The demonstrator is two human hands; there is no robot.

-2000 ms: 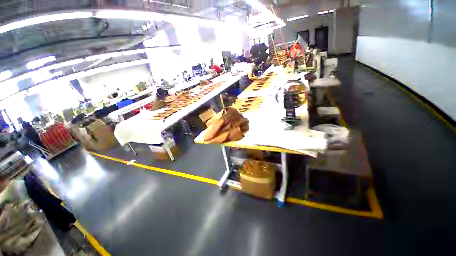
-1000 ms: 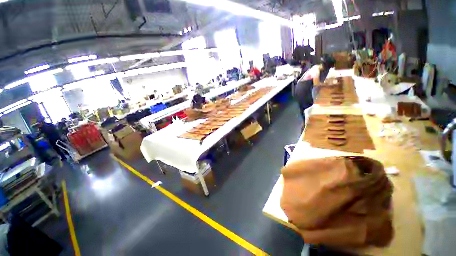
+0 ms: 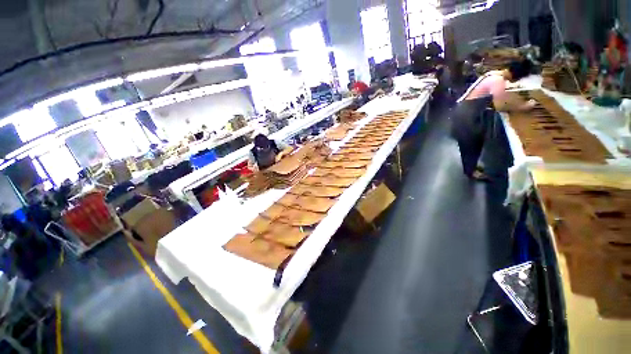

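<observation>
No hand of mine is in the picture. Nearest in front, a long white-covered table (image 3: 200, 276) bears an overlapping row of brown bag pieces (image 3: 304, 200) running away from me. At the right, a second table (image 3: 588, 325) with a pale wooden top bears overlapping brown bag pieces with dark loops (image 3: 595, 242). Farther along it lies another brown row (image 3: 553, 128). Fine details of the pieces are blurred.
A person (image 3: 484, 110) bends over the right table beside the aisle. Another person (image 3: 266, 151) is behind the left table. Cardboard boxes (image 3: 373, 206) and a stool-like frame (image 3: 517, 290) stand on the floor. A cart with red contents (image 3: 90, 218) is at left.
The view has moved forward between the two tables. The crumpled brown bag heap on the right table has left the picture. The bending person and the left row appear larger.
</observation>
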